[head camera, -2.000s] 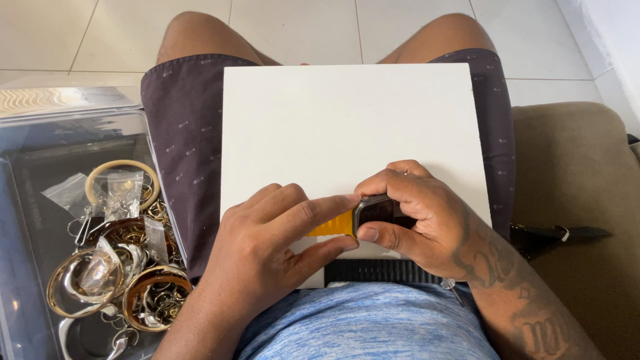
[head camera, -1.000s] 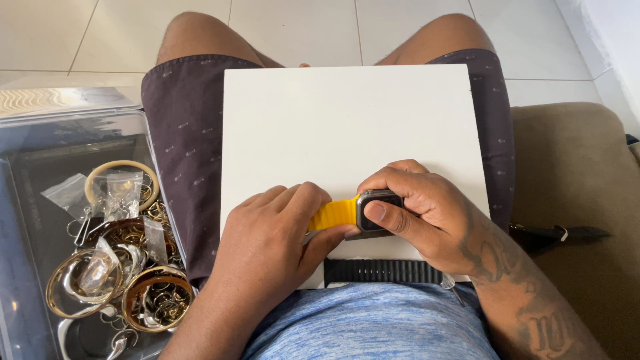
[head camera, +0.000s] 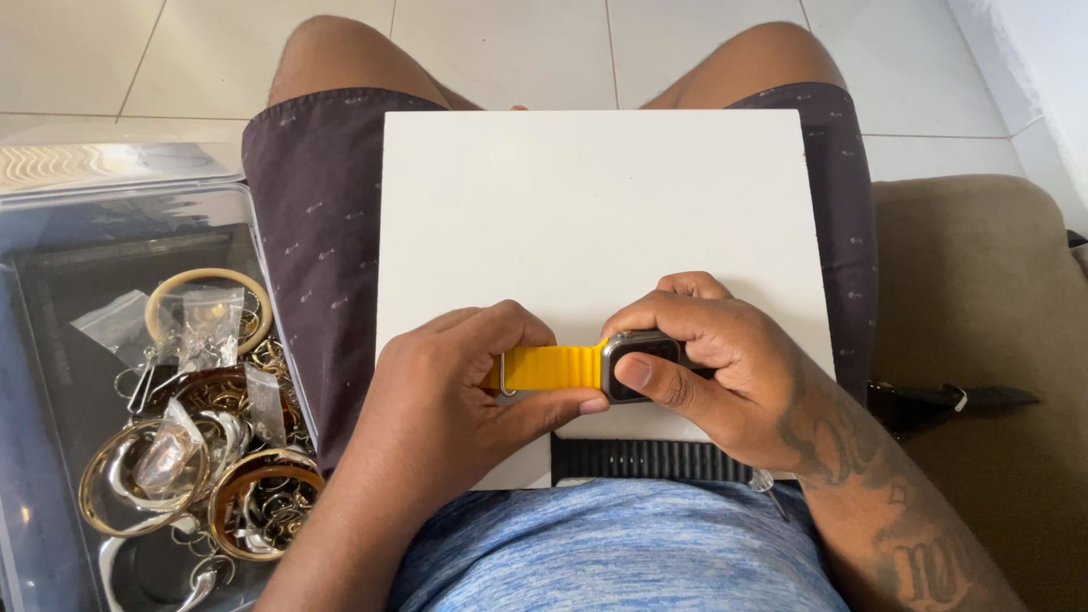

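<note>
My right hand (head camera: 714,365) grips a smartwatch (head camera: 643,344) with a dark screen, the thumb lying across its face. A yellow ribbed watch band (head camera: 557,367) meets the left side of the watch case. My left hand (head camera: 476,382) is closed around the far part of that band, near a metal loop (head camera: 507,371), its thumb tip beside the case. Part of the band is hidden inside the left hand. Below the hands, a black ribbed watch band (head camera: 654,459) lies along the near edge of the white board (head camera: 595,212). A small clear-headed tool (head camera: 762,481) is by the black band's right end.
To the left stands a clear plastic box (head camera: 263,246) holding bangles (head camera: 208,274), rings and small plastic bags (head camera: 212,319). The board rests on my lap. On the brown cushion (head camera: 952,255) at the right lies a black item (head camera: 918,408) with a pale tie.
More of the yellow band now shows between my hands, and its metal loop has come into sight. The watch face was mostly covered by fingers two seconds ago and is more visible now.
</note>
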